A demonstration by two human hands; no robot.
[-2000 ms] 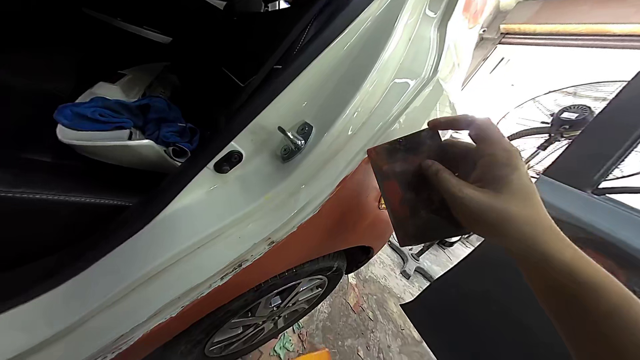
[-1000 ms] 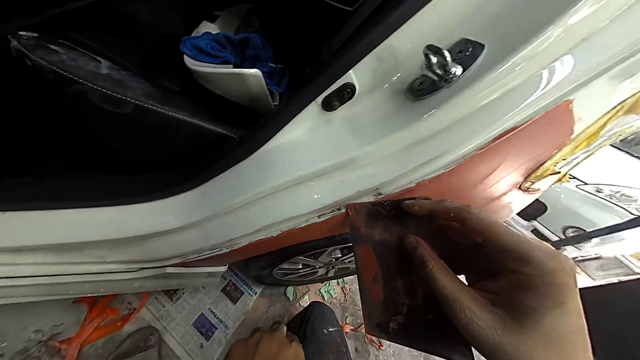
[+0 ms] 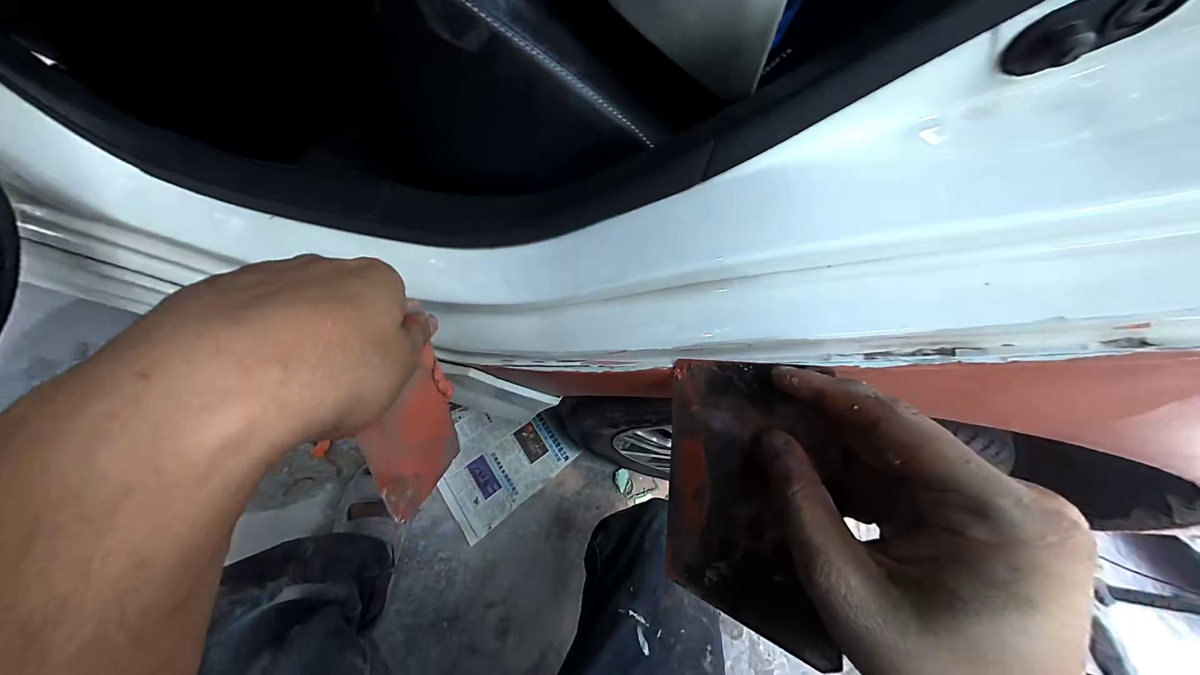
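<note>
My right hand [image 3: 919,525] pinches a dark, flat spreader plate [image 3: 741,506] smeared with red filler; its upper edge meets the seam under the white door sill [image 3: 581,328]. On the left, my left hand [image 3: 319,347] grips a flat piece coated in red filler [image 3: 410,441], with a thick lump along its upper right edge; its grip is mostly hidden behind the fist. Reddish-orange filler or primer covers the car's body panel [image 3: 1059,403] below the white frame. Chipped, rough paint runs along the border between them.
Black weather seal [image 3: 562,217] edges the door opening, with a dark seat inside. Below the sill are a wheel [image 3: 647,448] and newspaper [image 3: 506,478] on the concrete floor. My knees in dark trousers [image 3: 628,600] are under the work. A latch fitting [image 3: 1078,37] sits upper right.
My left hand has come up from low in the view and now shows the red-coated piece. My right hand still holds the dark plate. The view has moved closer to the sill.
</note>
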